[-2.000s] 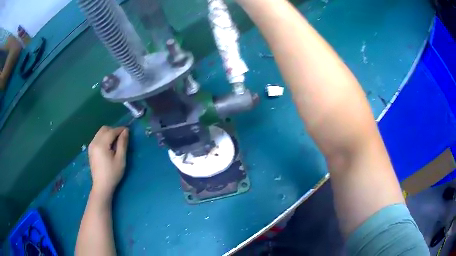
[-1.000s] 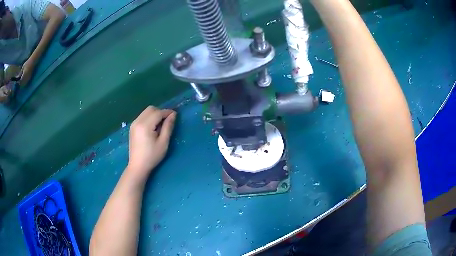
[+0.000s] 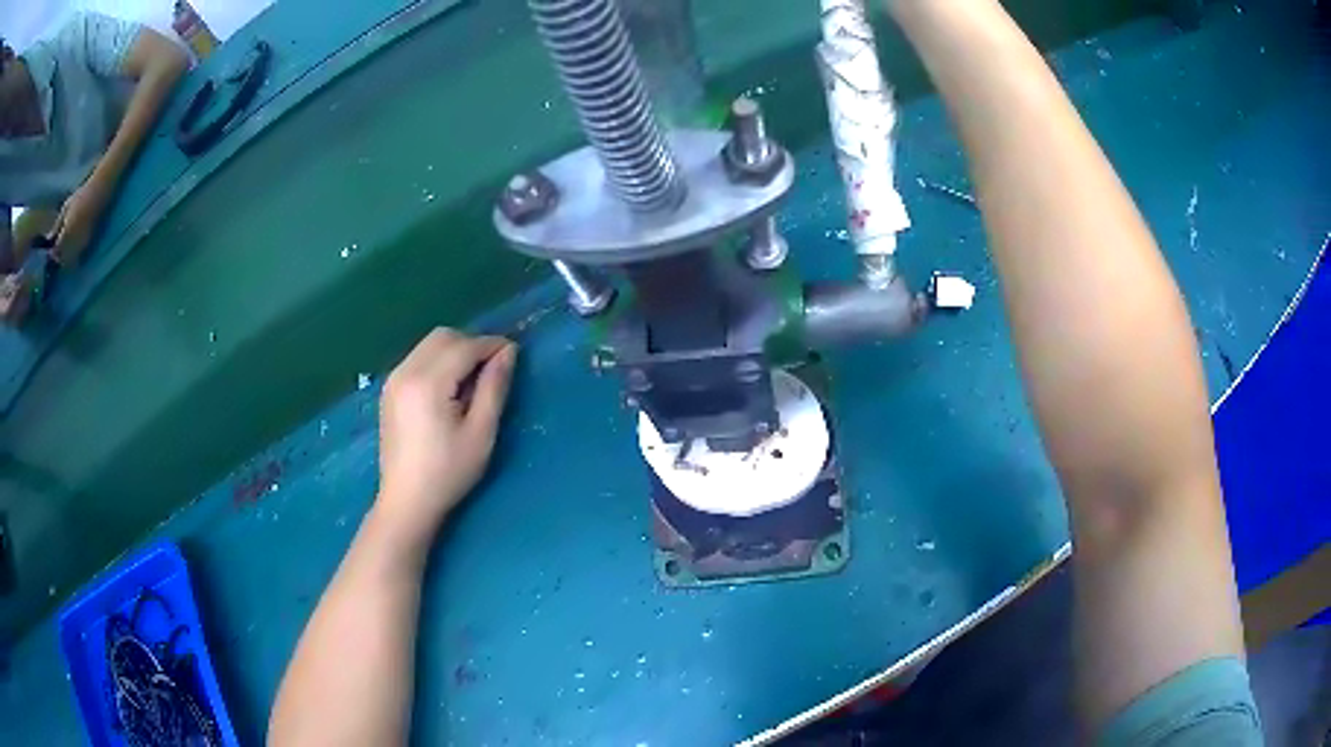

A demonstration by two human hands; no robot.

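The hand press (image 3: 701,314) stands on the bench, with a grey coil spring above its bolted top plate (image 3: 642,197). Its dark ram (image 3: 708,401) is down at the white disc (image 3: 752,474); no headband or yoke shows there. The white-taped lever (image 3: 861,132) runs up past the top edge. My left hand (image 3: 442,423) rests closed on the bench left of the press, with nothing visible in it; its fingertips are partly hidden. My right hand is beyond the top edge; only its forearm shows, right of the lever.
A blue tray (image 3: 99,620) of tangled black parts is at lower left. A small white block (image 3: 952,292) and a thin sliver (image 3: 952,190) lie right of the press. A person (image 3: 80,110) sits beyond the green trough, near a black arc (image 3: 222,99). A blue bin (image 3: 1285,423) is at right.
The view has shifted since two seconds ago, so the press appears farther right and more of the blue tray shows. My left hand stays closed beside the press. Little differs from one second ago.
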